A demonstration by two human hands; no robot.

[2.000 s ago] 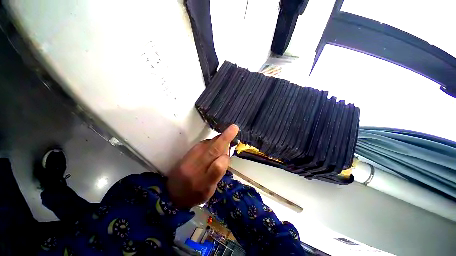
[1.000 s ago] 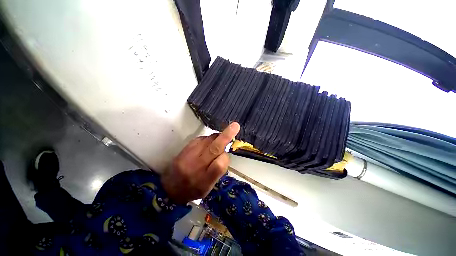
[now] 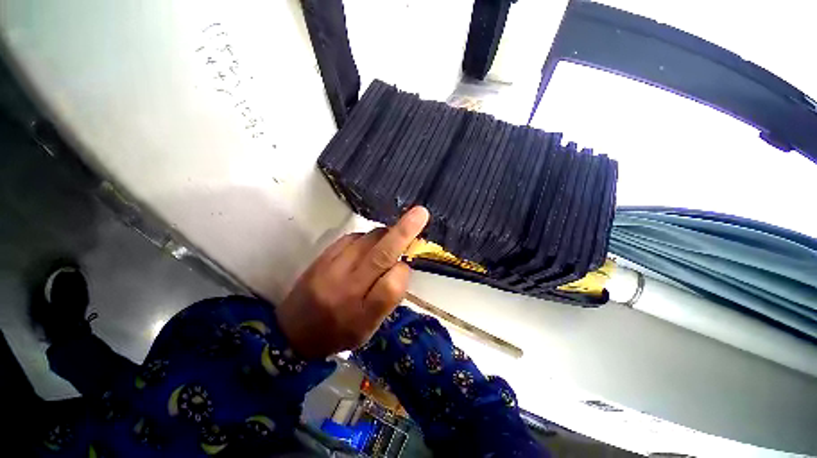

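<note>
A thick row of thin black panels point(image 3: 470, 179) stands packed together on the white table point(image 3: 206, 170). Yellow material point(image 3: 448, 256) shows along the lower edge of the row, above a dark layer. My left hand point(image 3: 345, 291) is in front of the row, back of the hand up. One finger is extended with its tip at the panels' lower edge; the other fingers are bent. I cannot tell if it grips anything. My right sleeve passes behind my left hand, and my right hand is hidden.
A thin brown strip point(image 3: 466, 324) lies on the table below the row. Black straps point(image 3: 331, 58) lie beyond it. Blue-grey curtain point(image 3: 708, 259) hangs at the right. A blue item point(image 3: 351, 436) shows below the table. A shoe point(image 3: 67, 291) is on the floor at left.
The view has shifted, so the row sits further left and higher. My left fingertip has moved to the right along the row's lower edge. The hand keeps nearly the same shape.
</note>
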